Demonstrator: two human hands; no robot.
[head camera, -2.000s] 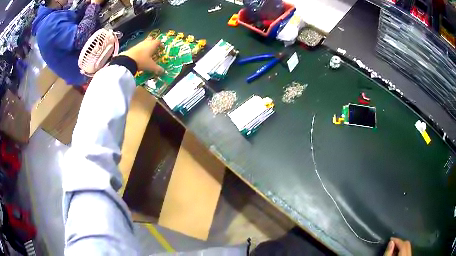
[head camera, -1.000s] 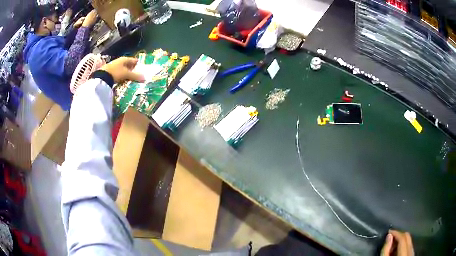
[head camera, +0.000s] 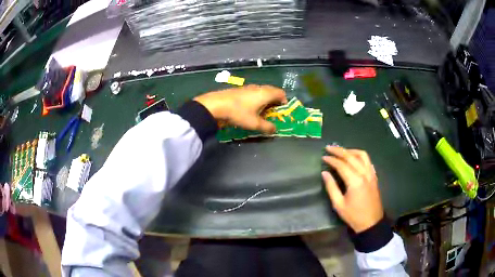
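Note:
Green PCB panels (head camera: 301, 125) with gold-coloured parts lie in a long, overlapping strip above the middle of the mat. My left hand (head camera: 244, 108) grips them from the left, thumb in front and fingers behind, and covers part of them. My right hand (head camera: 353, 186) is open and empty just right of the panels, fingers spread and pointing at them. A loose LCD (head camera: 153, 109) lies partly hidden behind my left forearm. A thin pale solder wire (head camera: 241, 205) lies near the front edge.
White-backed LCD stacks (head camera: 80, 172), more green boards (head camera: 24, 178) and blue-handled cutters (head camera: 67, 131) lie left. A red-orange bin (head camera: 57, 97) stands back left. Pens and tweezers (head camera: 401, 127) and a yellow-green tool (head camera: 456, 165) lie right. Stacked trays (head camera: 217, 24) are behind.
The view has turned to the right. My left hand has moved from the board pile at the left to the middle, bringing green panels. My right hand now shows fully, fingers spread.

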